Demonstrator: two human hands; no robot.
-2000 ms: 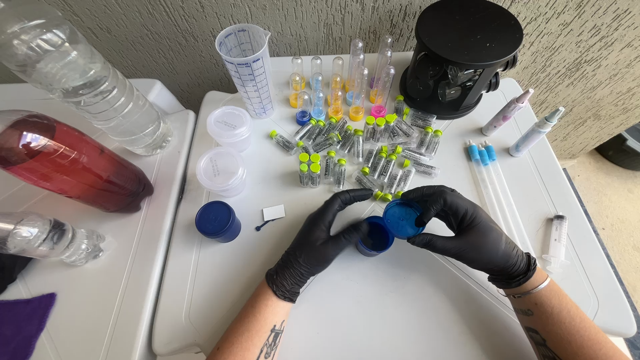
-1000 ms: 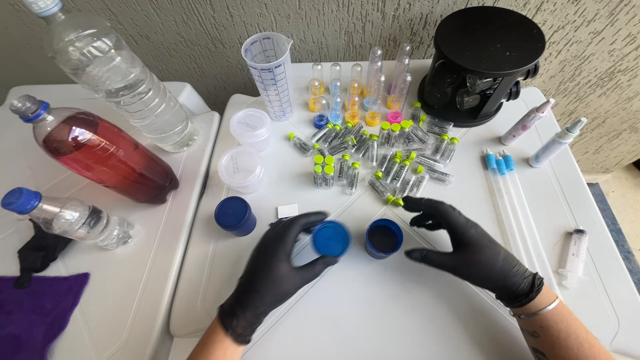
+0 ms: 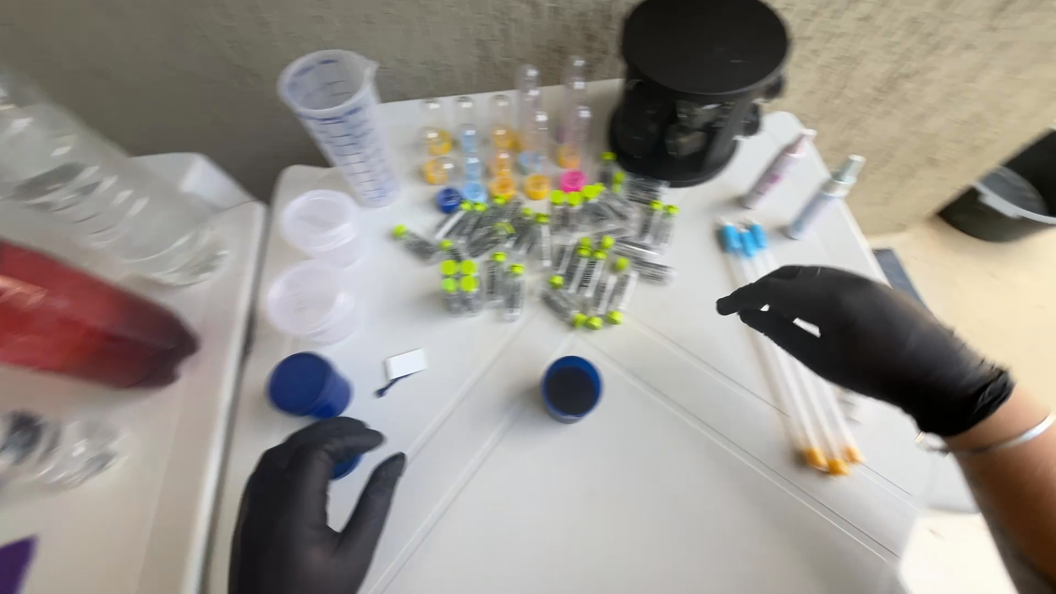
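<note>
A round blue container (image 3: 572, 389) stands uncovered on the white table, dark inside. My left hand (image 3: 318, 503), in a black glove, is low at the left with thumb and fingers apart. The blue lid (image 3: 346, 466) lies partly hidden under its fingers, just in front of a closed blue container (image 3: 308, 385). At the right, my gloved right hand (image 3: 858, 338) is above white tubes with blue and orange ends (image 3: 775, 355), with nothing seen in its fingers. A small white piece (image 3: 405, 363) with a dark strip lies between the blue containers.
Many small vials with lime-green caps (image 3: 540, 239) lie mid-table. Behind them stand clear tubes with coloured caps (image 3: 502, 157), a measuring cup (image 3: 346, 132) and a black round stand (image 3: 697, 91). Clear tubs (image 3: 313, 301), spray bottles (image 3: 825, 198) and large bottles (image 3: 74, 322) flank them.
The lid, in my left hand a second ago, is down at the left with that hand's fingers opened over it. My right hand has moved away from the uncovered container, to the right.
</note>
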